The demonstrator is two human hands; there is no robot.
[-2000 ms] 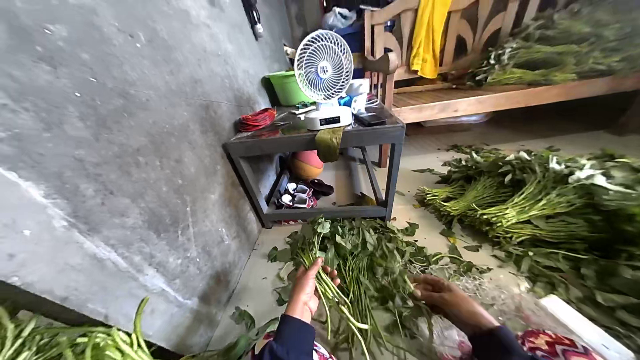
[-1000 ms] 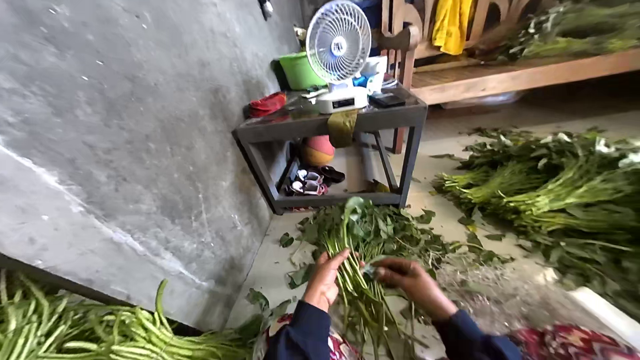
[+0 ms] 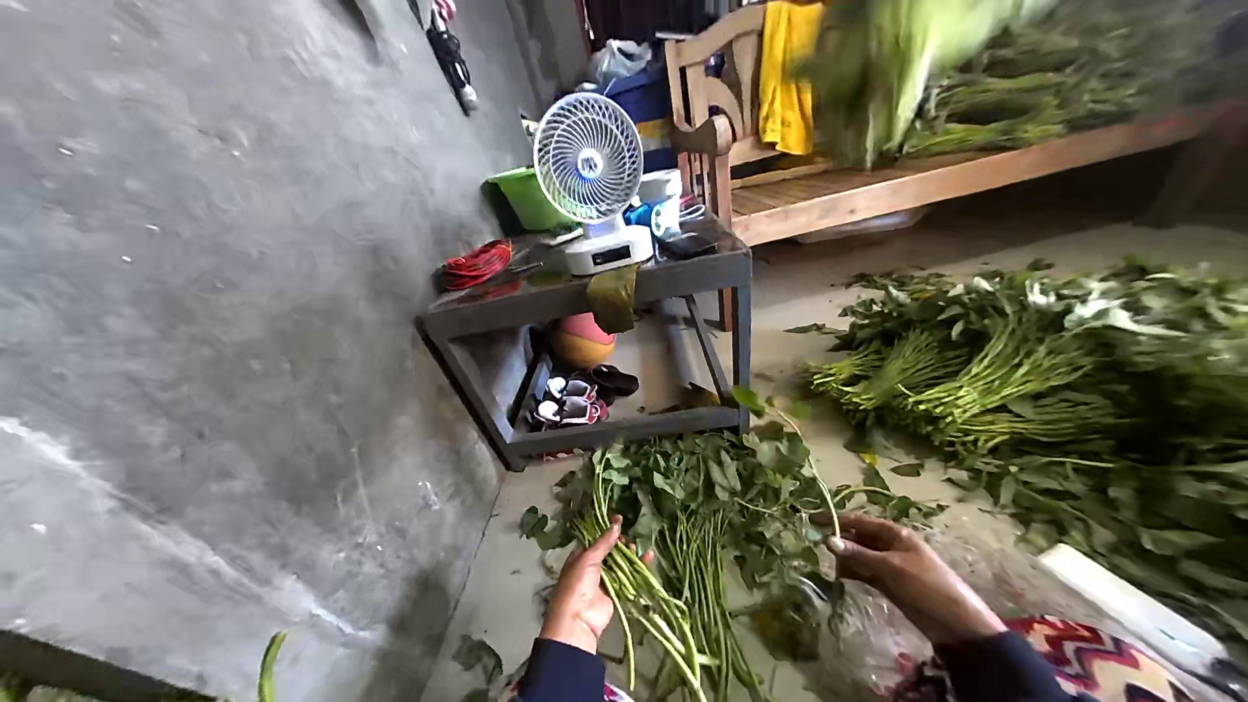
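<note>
My left hand [image 3: 585, 587] is closed around a small bunch of green stems [image 3: 648, 595], whose leafy ends point away from me. To its right, my right hand [image 3: 902, 565] pinches a single leafy stem [image 3: 812, 468] between thumb and fingers, the stem rising up and to the left. Under and between both hands, a pile of leafy greens [image 3: 717, 487] lies on the tiled floor, more long stems trailing toward me. Beside my right hand is clear plastic [image 3: 858, 634], partly hidden by the forearm.
A dark low table [image 3: 682, 283] with a white fan [image 3: 588, 161] stands ahead, near a grey wall [image 3: 244, 292]. A large heap of greens [image 3: 1053, 380] covers the floor at right. Behind it, a blurred bunch [image 3: 877, 78] is in front of a wooden bench [image 3: 877, 200].
My right hand has moved away from the left, to the right, now with one stem in it. A blurred bunch of greens has appeared before the bench. The view has shifted.
</note>
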